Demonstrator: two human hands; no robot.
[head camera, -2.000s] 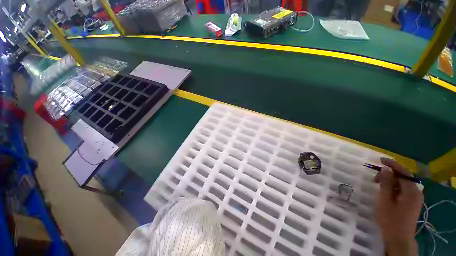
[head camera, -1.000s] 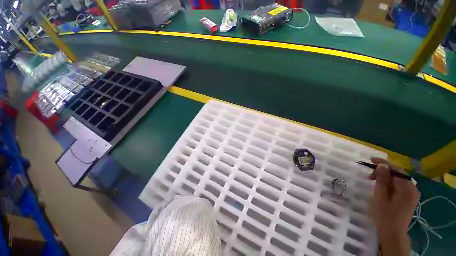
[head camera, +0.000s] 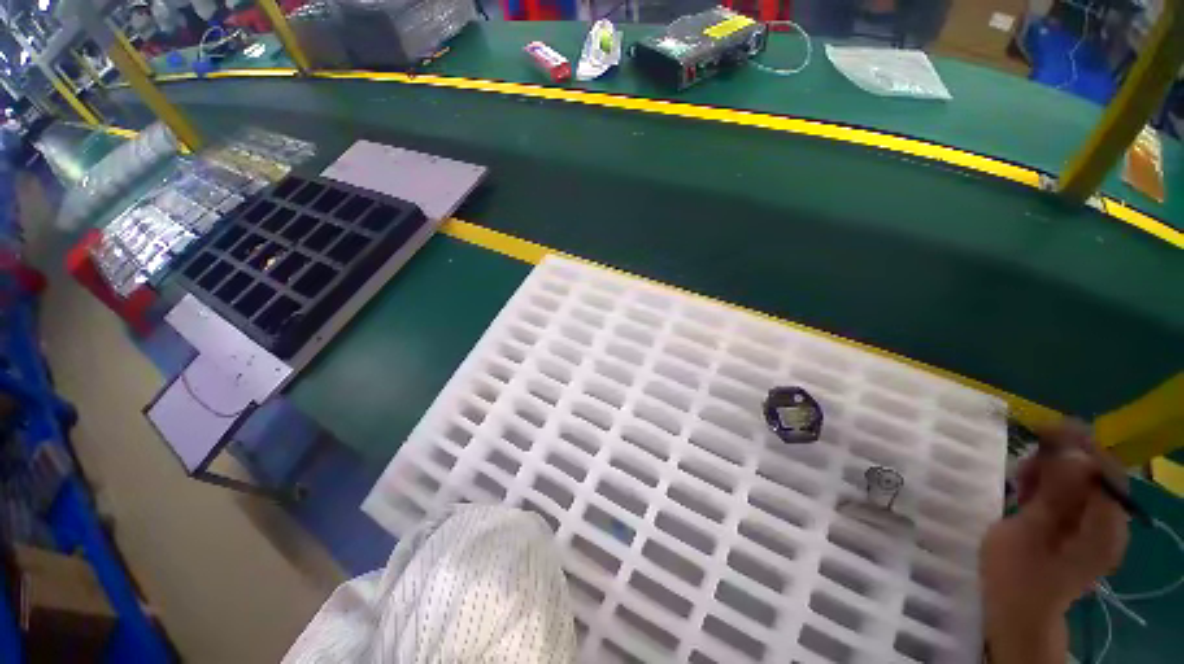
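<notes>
A white foam tray (head camera: 623, 428) with rows of rectangular slots lies in front of me. A dark, roughly octagonal watch housing (head camera: 792, 415) with a paler centre lies on it, right of the middle. A small metal bracket (head camera: 884, 486) lies to the right of the housing and nearer to me. My right hand (head camera: 1058, 532) is blurred beyond the tray's right edge, its fingers closed around the dark, thin tweezers (head camera: 1119, 497). My left hand is not visible; only the white striped sleeve (head camera: 474, 584) shows at the tray's near edge.
A black compartment tray (head camera: 301, 260) lies on a white board at left. A green conveyor (head camera: 779, 214) with yellow edges runs behind the foam tray. A black-and-yellow device (head camera: 701, 49) and a clear bag (head camera: 888, 71) lie beyond it. White cable (head camera: 1127, 590) lies at lower right.
My right hand has moved right with the tweezers, from over the tray to beyond its right edge. The housing and bracket keep their places on the tray.
</notes>
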